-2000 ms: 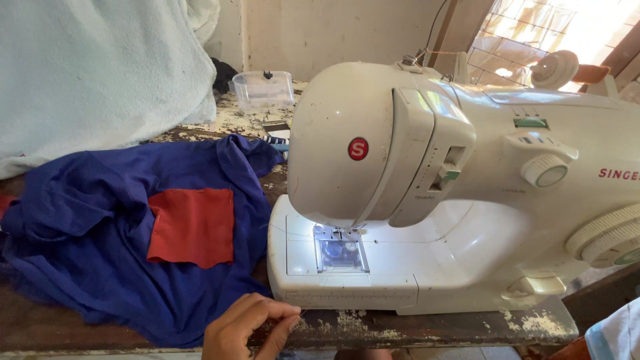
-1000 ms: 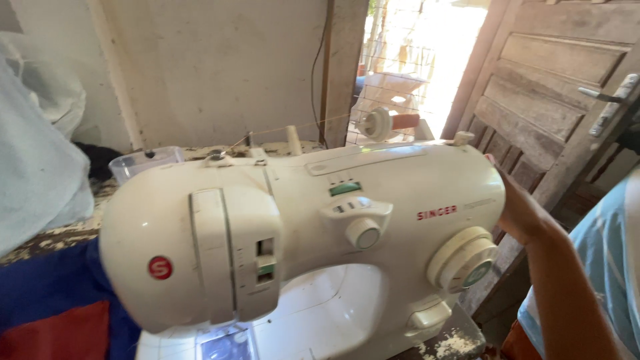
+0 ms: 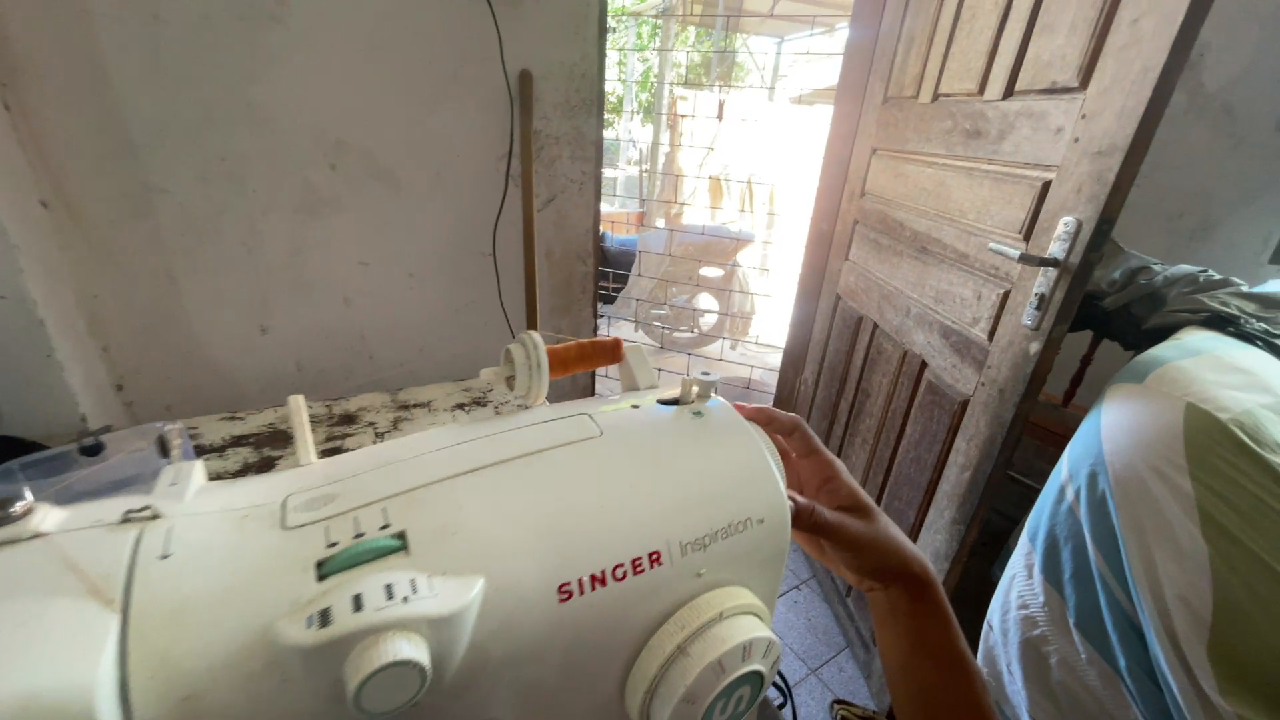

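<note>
A white Singer sewing machine (image 3: 480, 540) fills the lower left and middle of the head view. At its right end, my right hand (image 3: 835, 510) has its fingers on the handwheel (image 3: 768, 455), which shows only as a thin ridged edge. A spool of orange thread (image 3: 585, 356) lies sideways on the spool pin on top of the machine. On the front are a round stitch dial (image 3: 705, 660), a smaller knob (image 3: 388, 673) and a green thumbwheel (image 3: 362, 555). My left hand is out of view, and so are the needle area and the cloth.
Behind the machine is a worn tabletop (image 3: 350, 425) with a clear plastic box (image 3: 100, 465) at the left. A wooden door (image 3: 960, 190) stands open beside a barred opening (image 3: 690, 200). Patterned fabric (image 3: 1150, 500) bulges at the right. A wooden stick (image 3: 528, 200) leans on the wall.
The view has swung up and to the right. The left hand near the machine's base two seconds ago is gone from view; the right hand has come in and stays at the machine's right end.
</note>
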